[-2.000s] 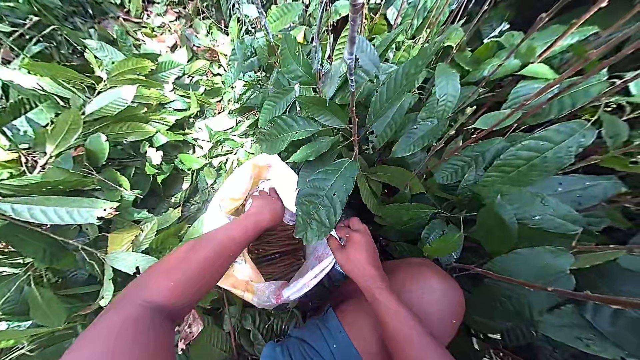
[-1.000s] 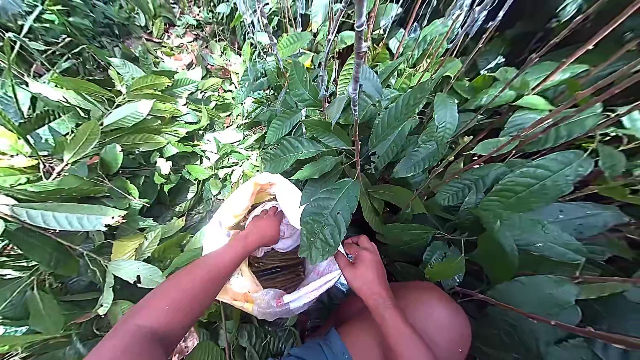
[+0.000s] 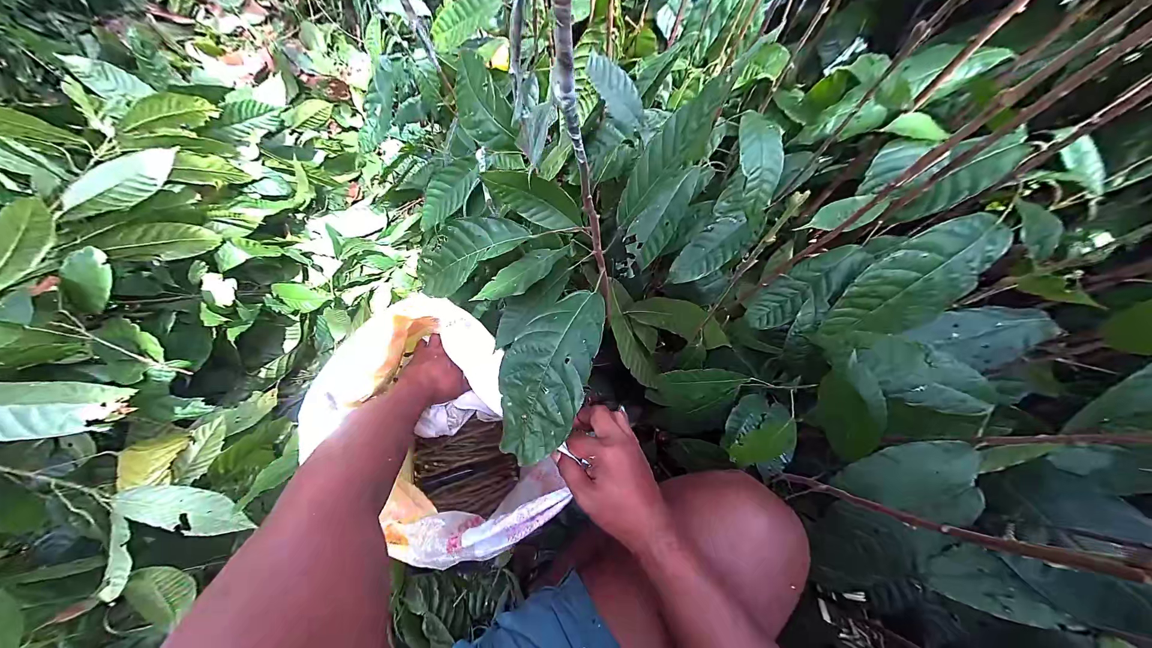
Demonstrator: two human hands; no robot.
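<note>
A white woven plastic sack (image 3: 477, 540) with yellow and reddish patches stands with its mouth held wide. Many thin brown sticks or stems (image 3: 463, 468) lie inside it. My left hand (image 3: 434, 371) reaches into the mouth at the far left side, its fingers partly hidden by whitish plastic; what they hold cannot be told. On the right rim is my right hand (image 3: 612, 463), its fingers curled around a small metal tool (image 3: 574, 457), only partly visible, beside the sack's edge. A large green leaf (image 3: 551, 373) hangs between my hands, over part of the opening.
A thin upright stem (image 3: 576, 126) rises just beyond the sack. Dense broad-leaved plants surround it, with long brown stems (image 3: 972, 117) slanting at the right. My bent knee (image 3: 738, 540) is close by my right forearm. Cut or fallen leaves (image 3: 162, 234) cover the ground at left.
My left hand has moved from the inner folds near the right of the mouth toward its far left inside. My right hand stays at the right rim.
</note>
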